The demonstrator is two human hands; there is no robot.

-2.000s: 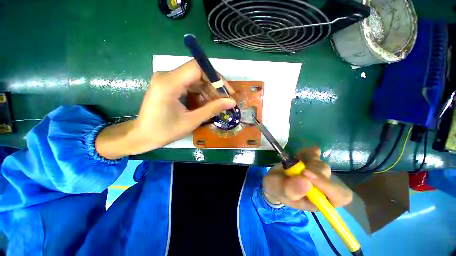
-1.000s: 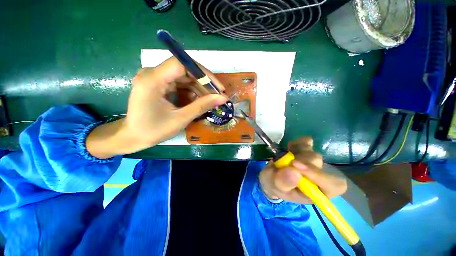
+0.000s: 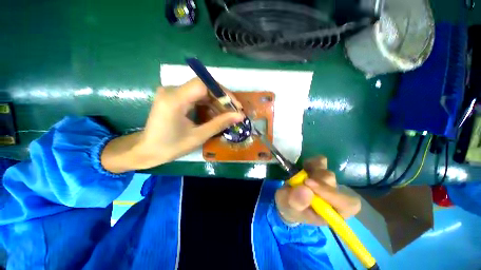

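My left hand (image 3: 171, 124) holds dark tweezers (image 3: 207, 79) like a pen, with fingertips at the upper left edge of a round LED board (image 3: 238, 132). The board sits at the centre of an orange-brown fixture (image 3: 232, 153) on white paper (image 3: 291, 113). My right hand (image 3: 316, 195) grips the yellow handle of a soldering iron (image 3: 337, 220). The iron's thin metal tip points up and left, close to the board's right edge; whether it touches is too small to tell. The tweezers' points are partly hidden by my fingers.
A fan with wire guard (image 3: 277, 31) stands behind the paper, blurred. Right of it are a crusted tin (image 3: 364, 51) and a blue box (image 3: 426, 89) with cables. Another round board (image 3: 181, 11) lies at the back. A dark block (image 3: 7, 124) is at far left.
The view has shifted. Against the fixture, the iron's tip has moved slightly left, nearer the board than two seconds ago. Both hands keep their grips.
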